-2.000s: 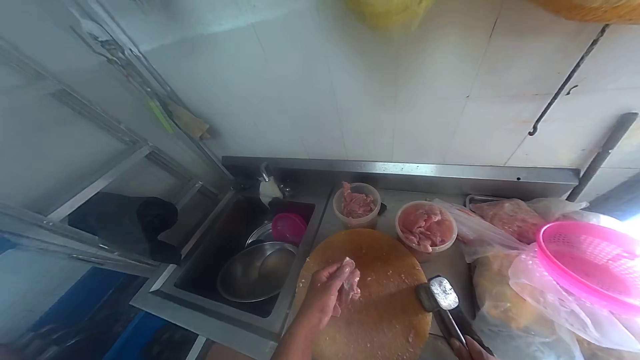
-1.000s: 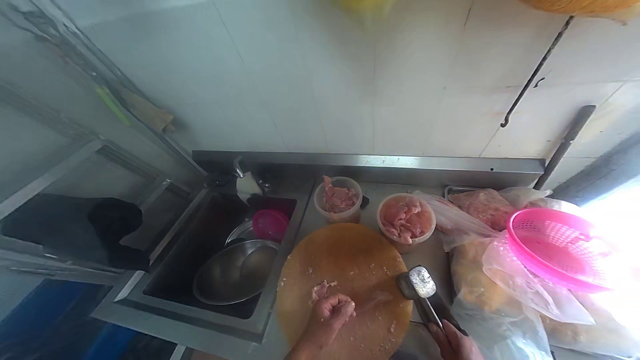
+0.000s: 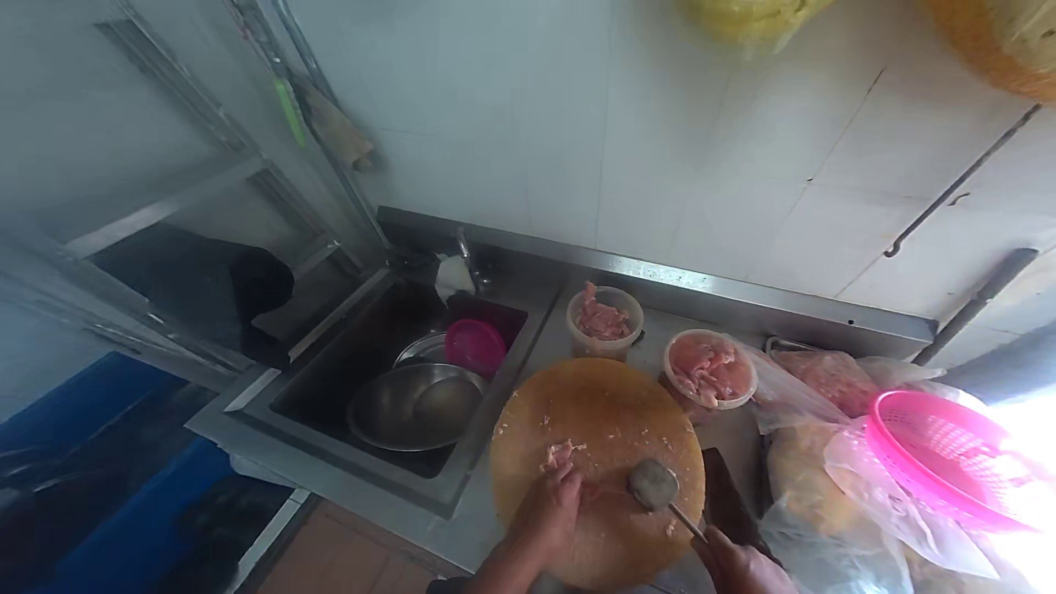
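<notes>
A round wooden chopping board lies on the metal counter. Over its left part my left hand holds a small piece of raw meat at the fingertips. My right hand, at the board's lower right edge, grips the thin handle of a metal meat mallet; the round head is over the board, just right of my left hand. Whether the head touches the board or meat cannot be told. Behind the board stand two plastic tubs of raw meat, one at the back and one to the right.
Left of the board is a sink with a metal bowl and a pink bowl. Plastic bags and a pink plastic basket crowd the right. A steel ledge runs along the tiled wall.
The mallet has moved from the board's right edge to over the board, closer to my left hand. My left hand still holds the meat piece at its fingertips. The view has shifted.
</notes>
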